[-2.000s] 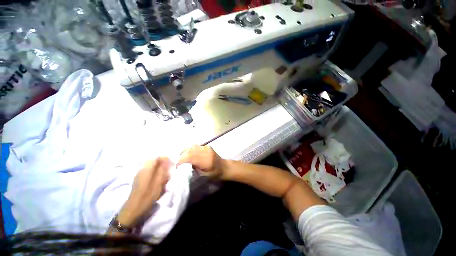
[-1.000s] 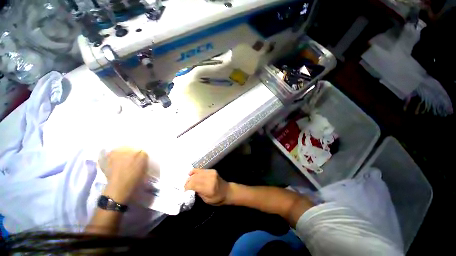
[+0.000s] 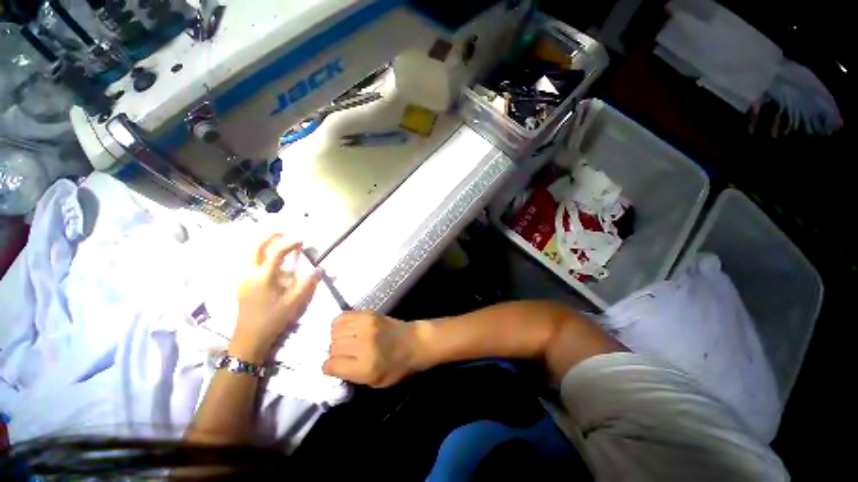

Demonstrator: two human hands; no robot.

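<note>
The white garment (image 3: 103,329) lies bunched over the left of the table and under both hands; glare hides much of its edge. My left hand (image 3: 271,292) is over the garment below the needle area (image 3: 254,198), fingers curved and partly spread. A narrow dark strip (image 3: 327,281) runs from its fingertips to my right hand; I cannot tell what it is or which hand holds it. My right hand (image 3: 369,349) is closed in a fist at the garment's right edge, at the table's front.
The sewing machine (image 3: 310,85) stands behind. Blue-grey snips (image 3: 376,138), a yellow block (image 3: 419,120) and a blue-handled tool (image 3: 299,132) lie on its bed. A clear parts tray (image 3: 527,89) is at the table's right end. Below are a scrap bin (image 3: 659,160) and another tub (image 3: 771,254).
The view has shifted, so the machine sits further left. My left hand has opened from its grip near the garment and risen towards the needle. The dark strip now shows between the hands.
</note>
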